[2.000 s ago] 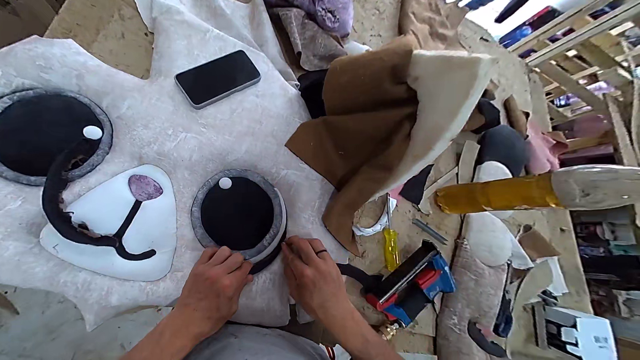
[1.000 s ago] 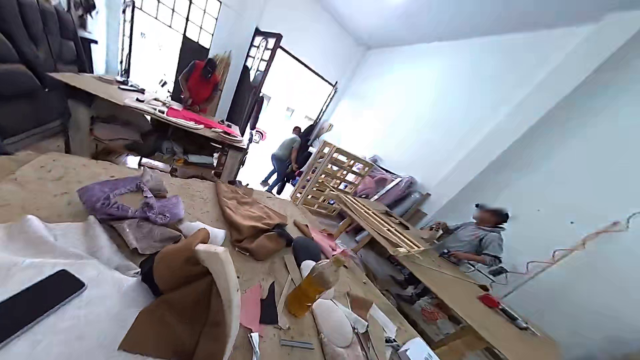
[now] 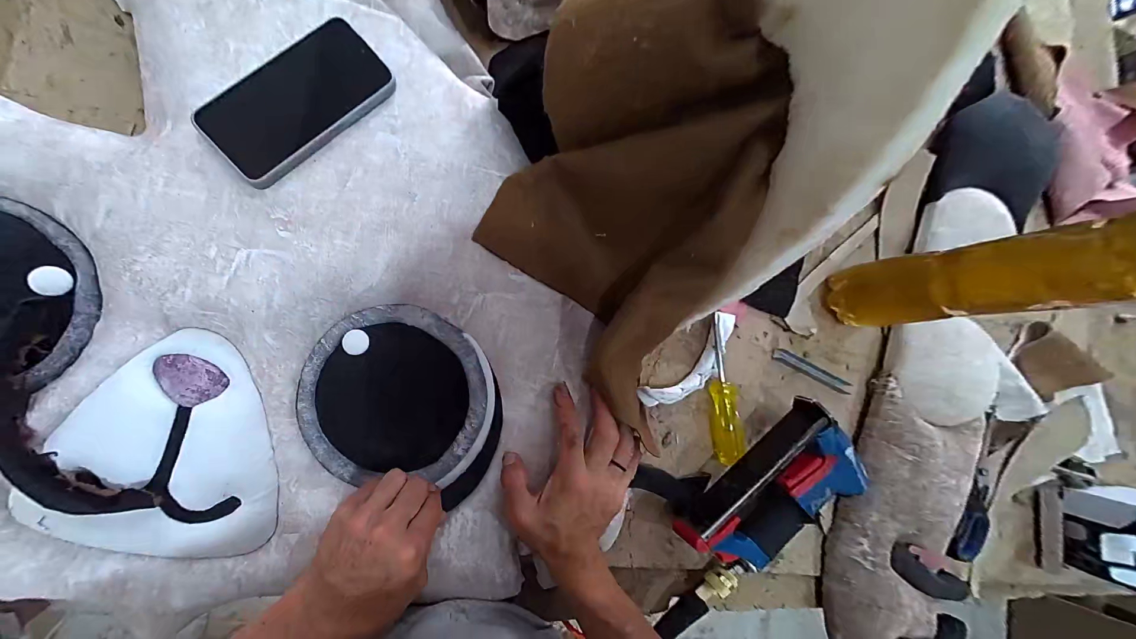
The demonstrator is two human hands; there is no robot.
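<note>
A padded light-grey fabric panel (image 3: 399, 222) bears an animal face: a white muzzle (image 3: 226, 466) with a purple nose, and two round black eyes with grey rims. The right-hand eye (image 3: 390, 399) stands slightly raised, with a white and black edge on its right side. My left hand (image 3: 377, 541) pinches the grey rim at the lower edge of this eye, fingers bent and fingertips partly hidden. My right hand (image 3: 572, 479) lies with spread fingers on the grey fabric, right of the eye; its fingertips meet the brown fabric's lower corner.
A smartphone (image 3: 293, 102) rests on the panel. Brown foam-backed fabric (image 3: 657, 169) bulges at the upper middle. To the right are a yellow-handled screwdriver (image 3: 726, 422), a blue and red pneumatic stapler (image 3: 772, 497), a bottle of amber liquid (image 3: 976, 271) and fabric offcuts (image 3: 1061, 359).
The view rose to the room, then came back down to the work. My right hand, earlier at the eye's lower right edge, now lies flat on the fabric farther right.
</note>
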